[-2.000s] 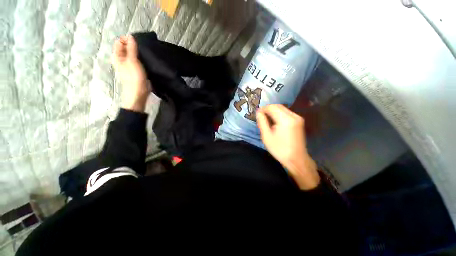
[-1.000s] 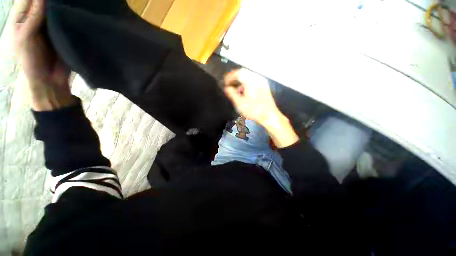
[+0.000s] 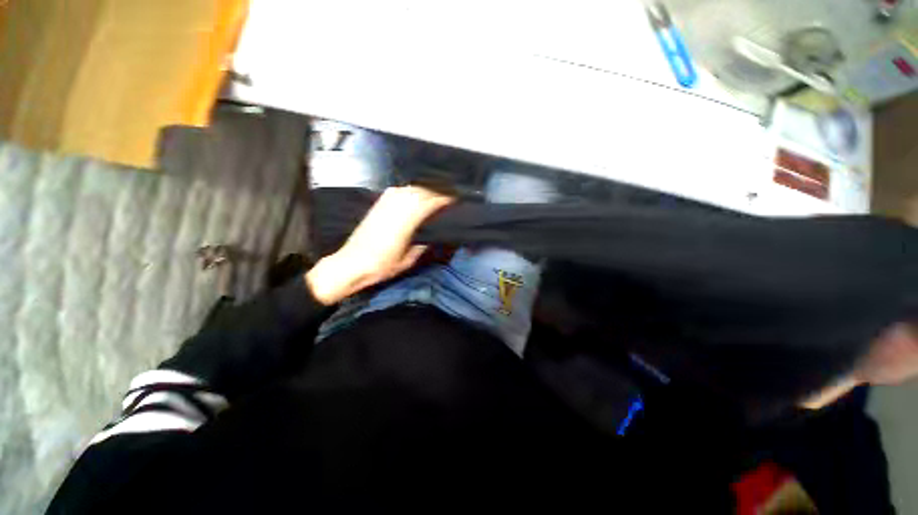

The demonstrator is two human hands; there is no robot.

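A black fabric garment piece (image 3: 644, 246) is stretched sideways over my lap, along the front edge of the white table. My left hand (image 3: 388, 241) grips its left end above my jeans. My right hand (image 3: 886, 357) is at the far right edge, blurred and partly hidden by the cloth, and holds the other end. The cloth hangs down in dark folds on the right.
The white machine table (image 3: 443, 75) lies ahead. Blue thread snips (image 3: 672, 45) lie on it. A control panel (image 3: 802, 173) is at its right edge. Brown cardboard (image 3: 121, 70) and grey quilted cloth (image 3: 81, 292) are at left. Something red (image 3: 760, 488) shows below right.
The view has swung right. The black cloth, earlier held up at the left, now stretches to the right. My left hand has come down to my lap; my right hand has moved far right.
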